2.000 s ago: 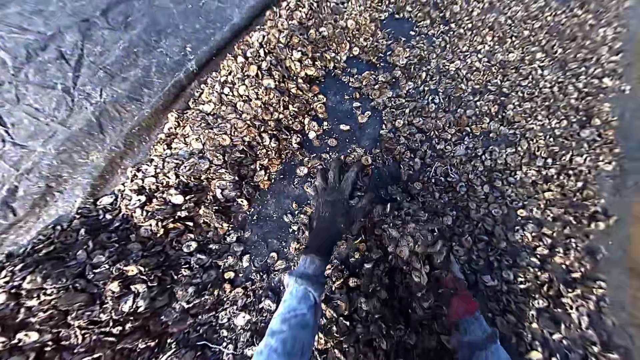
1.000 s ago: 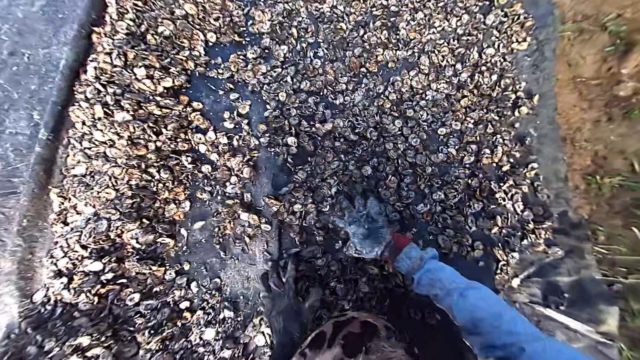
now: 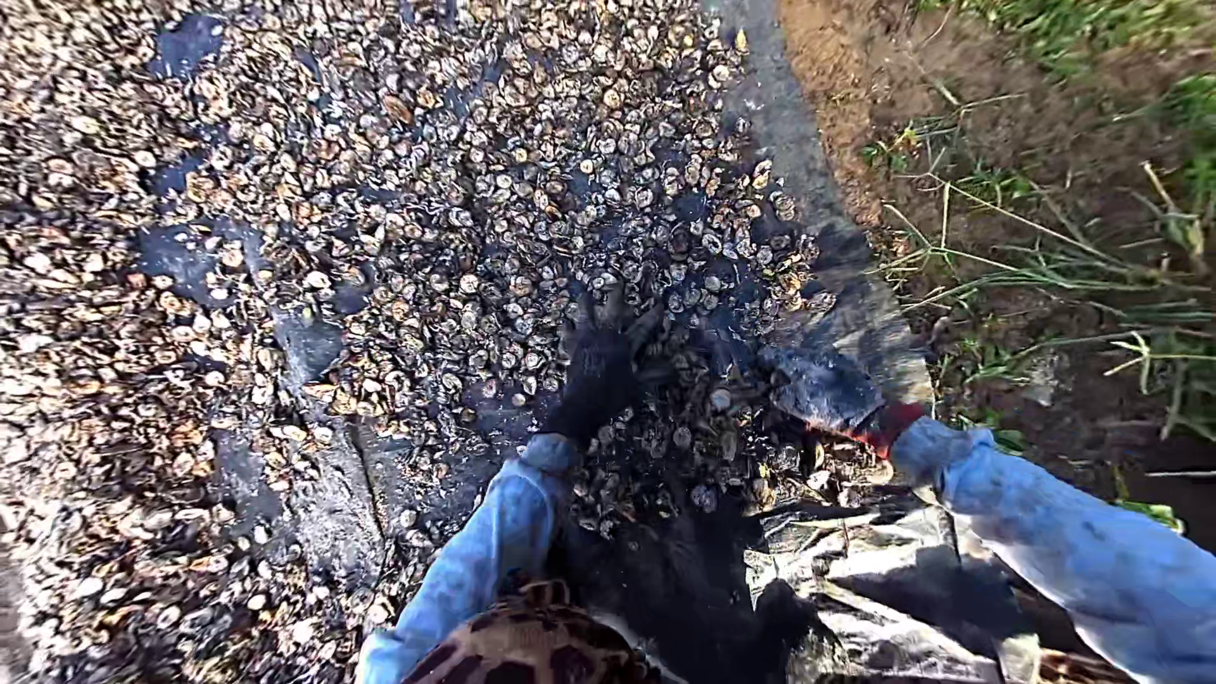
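Observation:
Small dried slices (image 3: 513, 190), dark with pale centres, lie thickly over a dark sheet (image 3: 309, 347). In a dark glove, my left hand (image 3: 603, 366) rests palm down on them at the centre, fingers spread and pointing away from me. My right hand (image 3: 826, 385) wears a bluish-grey glove with a red cuff and is near the sheet's right border, its edge low against the slices. A shaded heap of slices (image 3: 703, 427) lies between the two hands. The fingers of my right hand are blurred.
Bare soil (image 3: 836, 85) and long grass (image 3: 1045, 275) run along the right of the sheet. A crumpled, sunlit part of the sheet (image 3: 883, 608) is at the lower right. Patterned cloth (image 3: 532, 646) shows at the bottom edge.
The view has swung to the right. My left hand, low beside the patterned cloth a second ago, now reaches forward over the slices. My right hand is now by the sheet's border.

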